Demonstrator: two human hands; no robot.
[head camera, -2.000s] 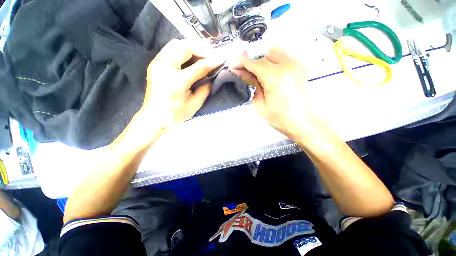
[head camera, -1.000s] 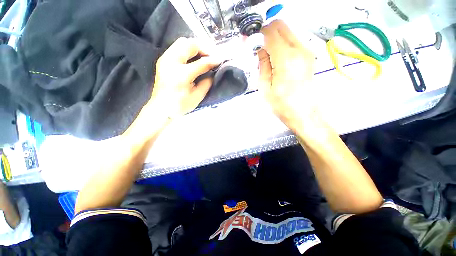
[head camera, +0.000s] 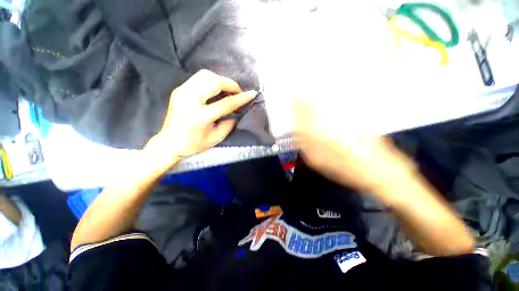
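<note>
A large dark grey garment (head camera: pixel 142 51) lies heaped on the left of the white table, with pale dashed topstitching on it. My left hand (head camera: pixel 199 113) pinches a folded edge of it between thumb and fingers. A grey flap hangs below the fingertips toward the table's front edge. My right hand (head camera: pixel 318 133) is blurred and washed out by glare, to the right of the flap and apart from it; its fingers cannot be made out. The sewing machine's needle area is lost in glare.
Scissors with green and yellow handles (head camera: pixel 432 25) lie at the upper right. Black thread snips (head camera: pixel 482 59) lie right of them. Ruler tape (head camera: pixel 227 152) runs along the front table edge. A blue crate (head camera: pixel 84 200) is below left. Part of another person's white clothing (head camera: pixel 23 233) shows far left.
My right hand has moved down and back from the needle area toward the front edge. My left hand and the garment edge sit slightly lower. The machine parts have disappeared into glare.
</note>
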